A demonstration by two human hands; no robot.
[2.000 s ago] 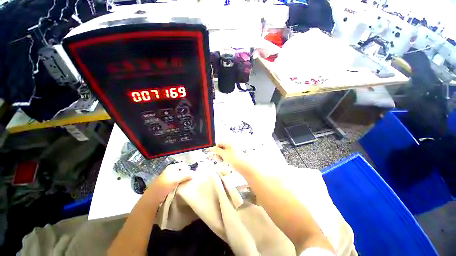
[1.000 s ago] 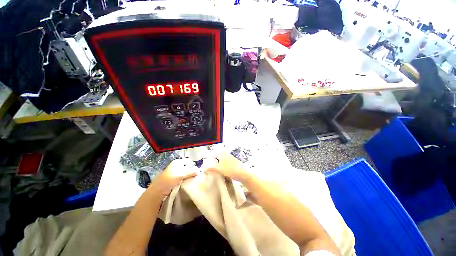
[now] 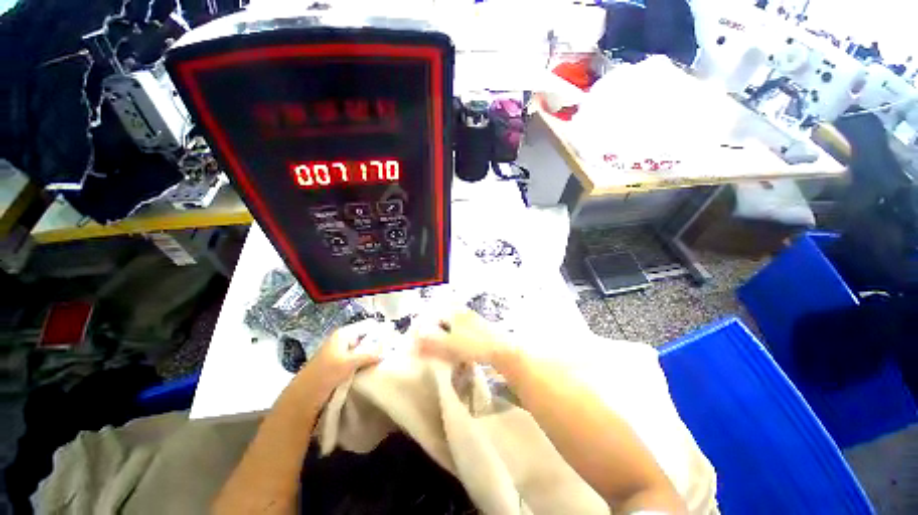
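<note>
A beige garment (image 3: 423,402) hangs bunched from both hands down to the lap. My left hand (image 3: 349,352) grips its upper edge just below the control panel. My right hand (image 3: 458,337) grips the same edge a little to the right. A small dark metallic part (image 3: 403,324) shows between the fingertips; the dies cannot be made out. The black control panel (image 3: 332,171) with a red border reads 007170 and hides the machine head. A crumpled clear-grey plastic bag (image 3: 287,307) lies left of the hands. Dark button piles (image 3: 493,251) lie behind my right hand.
The white machine table (image 3: 226,377) spreads around the hands. A blue bin (image 3: 760,402) stands at the right, another blue bin (image 3: 815,332) behind it. More beige cloth (image 3: 131,468) lies at the lower left. A dark bottle (image 3: 472,146) stands behind the panel. A wooden-edged table (image 3: 705,179) is at the back right.
The red counter has gone from 007169 to 007170. My right hand was first higher and apart from the left, then came down to the cloth edge. The panel sits further right in view than at first.
</note>
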